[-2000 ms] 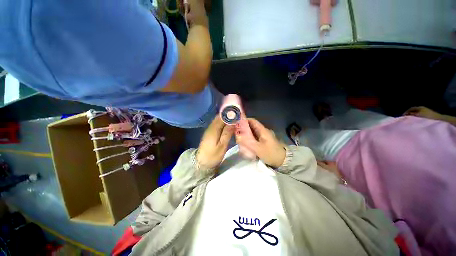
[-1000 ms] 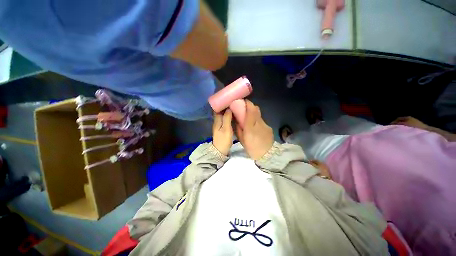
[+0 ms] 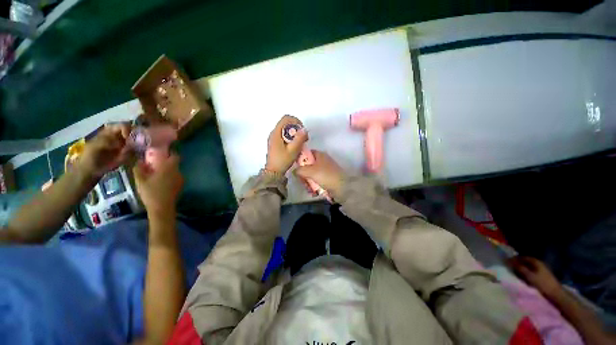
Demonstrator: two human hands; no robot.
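Observation:
A pink hair dryer (image 3: 306,159) is held in both hands above the white work board (image 3: 270,87). Its round dark grille faces up toward me. My left hand (image 3: 284,143) is wrapped around the barrel beside the grille. My right hand (image 3: 323,174) grips the handle below it, and the handle's lower end shows under the fingers. The fingers hide much of the barrel. A second T-shaped pink hair dryer (image 3: 374,128) lies on the board to the right, its handle toward me.
At left, a coworker's hands (image 3: 159,182) hold another pink dryer. Behind them are a small brown box (image 3: 177,101) with pale bits and a white tester (image 3: 111,192). Another white board (image 3: 513,108) lies at right. A person's hand (image 3: 537,273) shows at lower right.
My view has moved up and over the bench. The held dryer has come from in front of my body to above the board, and my left hand has moved up around its barrel. The corded carton is out of view.

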